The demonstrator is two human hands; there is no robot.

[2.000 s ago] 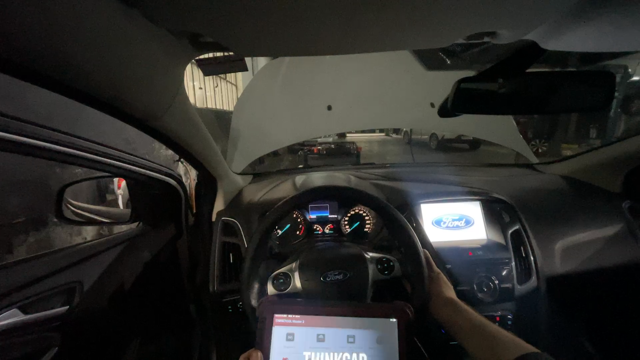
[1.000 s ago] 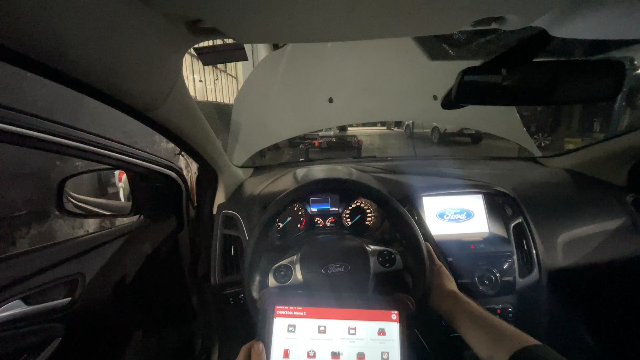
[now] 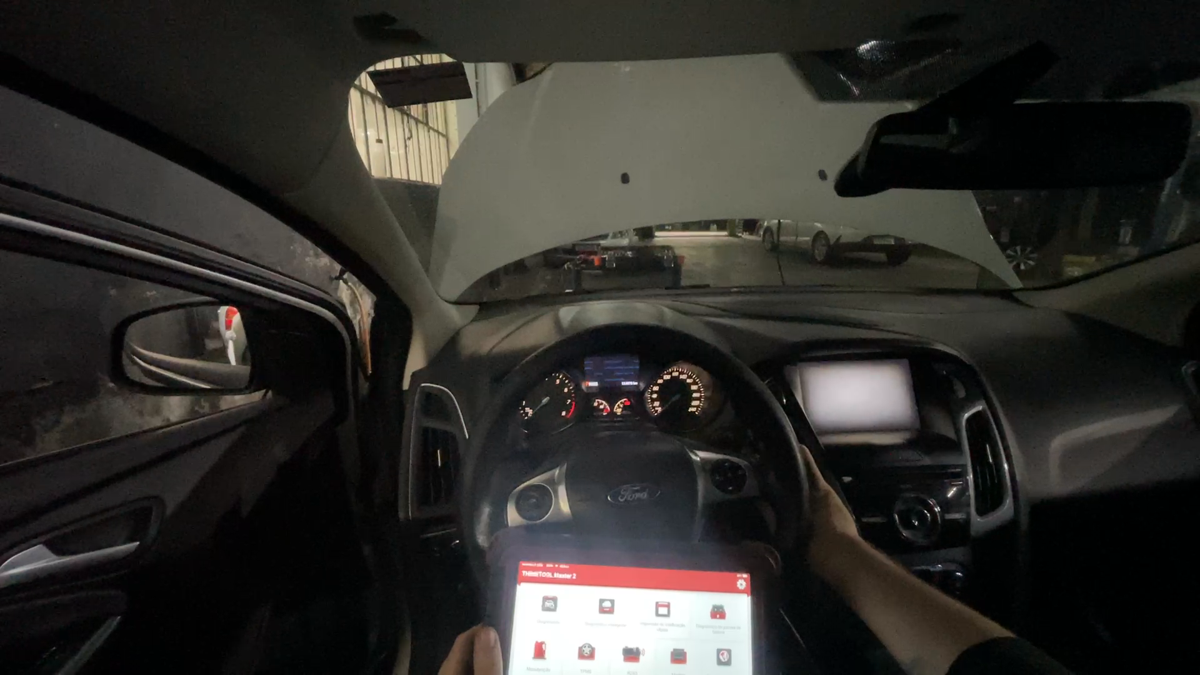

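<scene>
A lit diagnostic tablet (image 3: 637, 619) with a menu of icons under a red bar stands in front of the steering wheel (image 3: 614, 342). My left hand (image 3: 476, 652) holds the tablet's lower left edge, thumb showing at its side. My right hand (image 3: 825, 502) is at the right side of the wheel, partly behind the rim; its fingers are hidden, so its grip cannot be made out. Behind the wheel, the instrument cluster (image 3: 614, 394) is lit. The centre display (image 3: 858, 396) glows a plain pale white.
Beyond the windshield, the raised hood (image 3: 712, 150) blocks much of the outlook. A parked car (image 3: 834, 239) stands farther off. The driver's door (image 3: 187, 525) is at the left, with its side mirror (image 3: 187, 347). A rear-view mirror (image 3: 1022, 145) hangs at the upper right.
The tablet's screen has gone from a start screen to an icon menu. The centre display has lost its Ford logo. The gauge needles have dropped. Both hands stay in about the same places.
</scene>
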